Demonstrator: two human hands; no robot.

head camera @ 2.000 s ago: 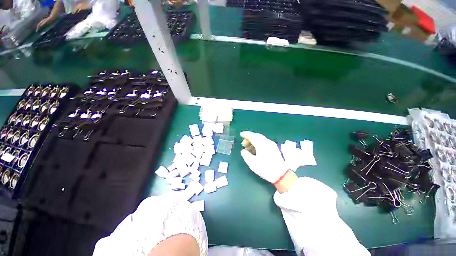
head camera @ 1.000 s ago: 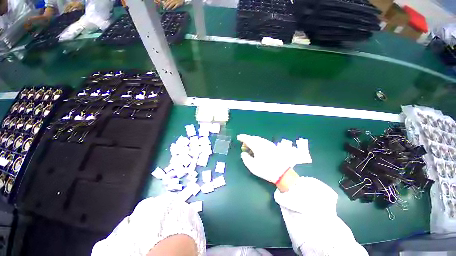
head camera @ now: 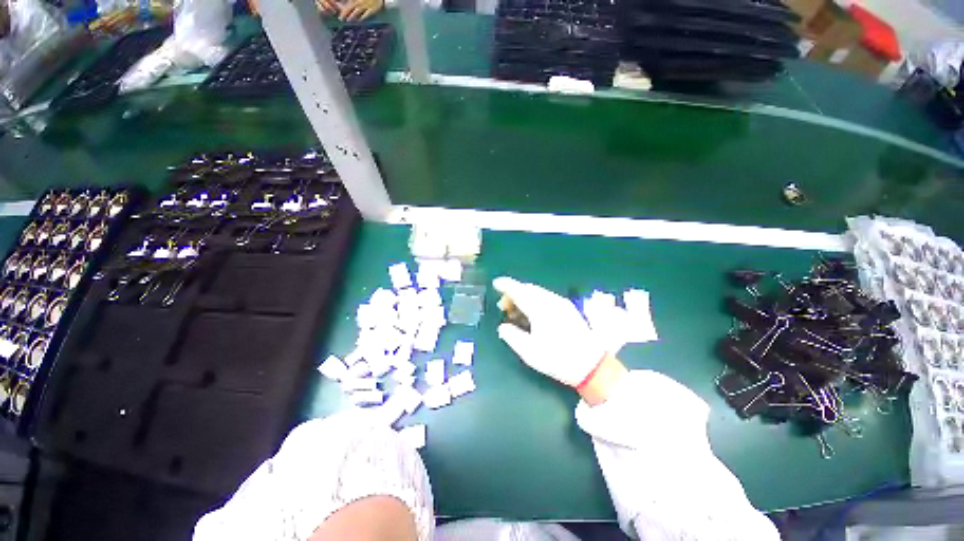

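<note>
My right hand [head camera: 552, 333], in a white knit glove with a red cuff edge, is closed on a small dark-and-gold round workpiece [head camera: 515, 315] at the fingertips, mostly hidden by the glove. It is over the green bench, right of a loose pile of small white pads [head camera: 402, 328]. Of my left arm, the white sleeve and a strip of bare skin [head camera: 372, 520] show at the bottom edge; its fingers are out of the picture. Clear squares [head camera: 466, 306] lie between pile and glove. White paper pieces [head camera: 637, 315] lie right of the glove.
Black clip heap [head camera: 809, 343] and pale blister tray [head camera: 914, 285] at right. Black compartment tray [head camera: 190, 359] and tray of shiny rounds [head camera: 48, 264] at left. Cream blocks [head camera: 446, 238] by a metal post [head camera: 328, 116]. A small round unit [head camera: 793, 193] on the line. Other people's hands [head camera: 349, 8] beyond.
The view has shifted slightly. The small round unit on the line has moved left relative to the bench. My right hand keeps nearly the same pose and hold. Other people's hands have moved at upper left.
</note>
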